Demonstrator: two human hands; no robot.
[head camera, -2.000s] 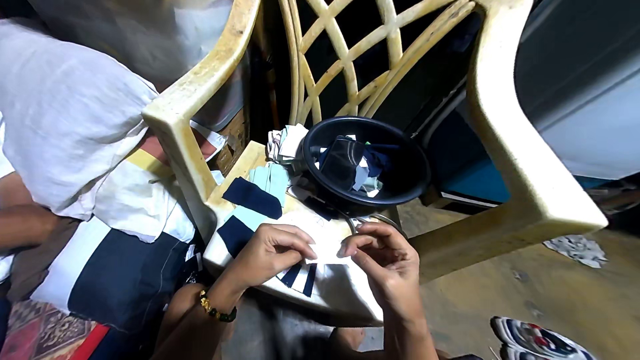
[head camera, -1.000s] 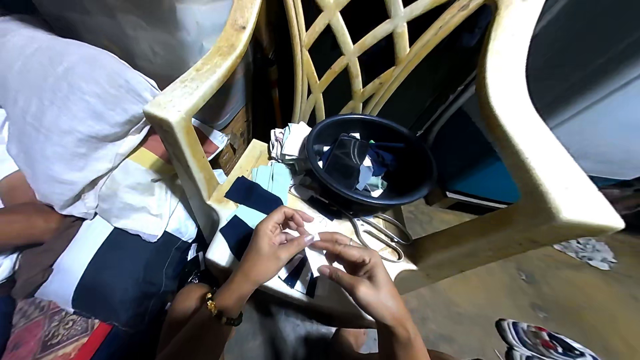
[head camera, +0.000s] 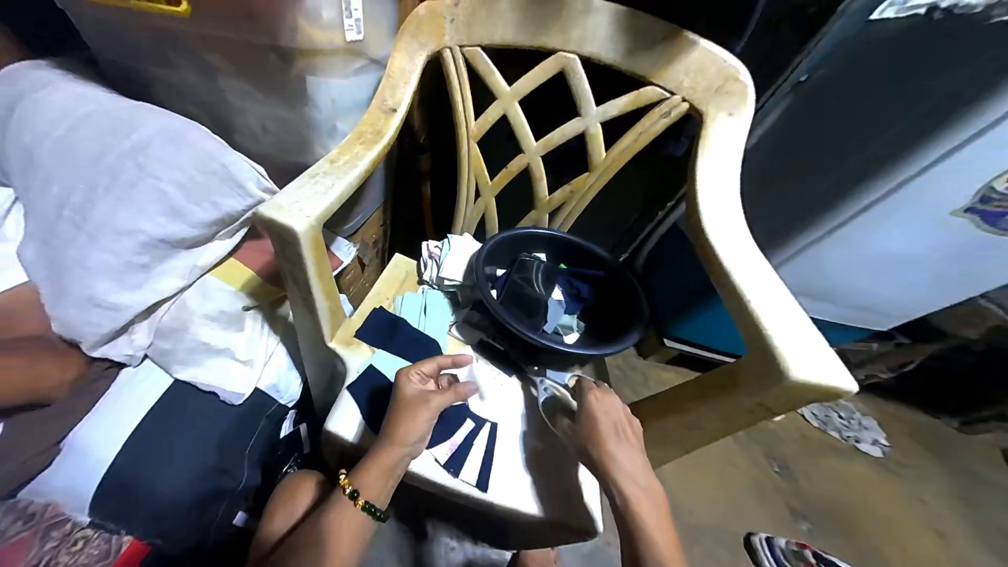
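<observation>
My left hand (head camera: 429, 398) is over the chair seat, thumb and fingertips close around a small white piece that blends into the pale seat. My right hand (head camera: 602, 425) has hold of the handles of a pair of scissors (head camera: 553, 384), whose blades point left beneath the bowl's edge. Behind them a black plastic bowl (head camera: 622, 339) holds dark, white and pale green scraps. Navy fabric pieces (head camera: 398, 332) and pale green pieces (head camera: 428, 309) lie on the seat at the left, and narrow navy strips (head camera: 476, 453) fan out near the front edge.
The worn cream plastic armchair (head camera: 756, 283) surrounds the work with its arms and lattice back. At the left are a grey-white cloth (head camera: 134, 205) and another person's arm (head camera: 35, 339). A crumpled rag (head camera: 846, 425) and a patterned shoe (head camera: 787, 551) are on the floor at the right.
My right hand has left the white piece between both hands and moved right onto the scissors, which lay beside the bowl one second ago. The view has shifted upward, showing more of the chair back.
</observation>
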